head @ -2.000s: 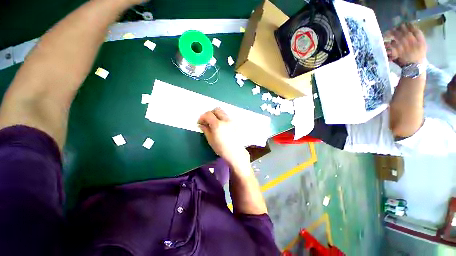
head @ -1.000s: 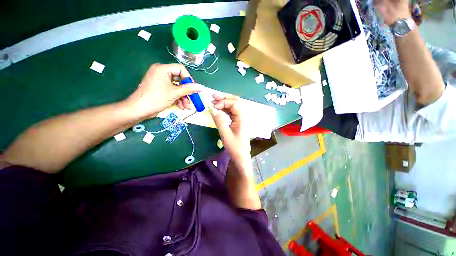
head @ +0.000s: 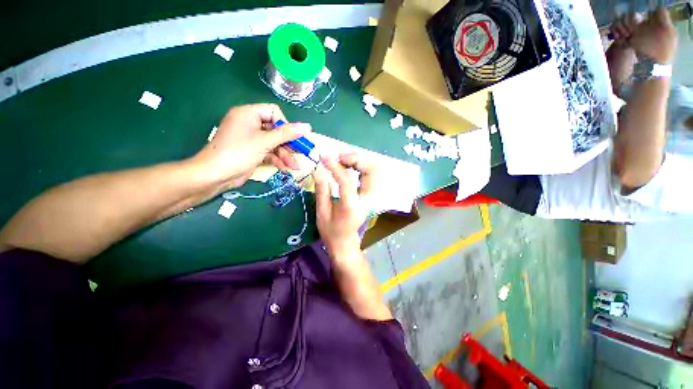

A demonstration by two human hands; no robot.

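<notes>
My left hand [head: 247,144] holds a blue battery cell [head: 301,145] between thumb and fingers above the white pad sheet [head: 395,182]. My right hand [head: 343,194] is at the cell's lower right end, fingertips close to it; whether it pinches a small pad or wire is too blurred to tell. A blue-white circuit board [head: 283,190] hangs by wires below my left hand, partly hidden by it. A small pale ring [head: 294,239] on a wire lies near the bench's front edge.
A green-flanged wire spool [head: 296,52] stands behind my hands. A cardboard box [head: 425,83], a black fan [head: 486,45] and a white box of tangled parts [head: 532,125] are at the right. White squares lie scattered. A coworker's arm [head: 646,114] is beyond.
The left hand has come from the far left and now holds the cell, with its board on the bench. Over the last second, the right hand's fingers have spread and the board has shifted slightly right.
</notes>
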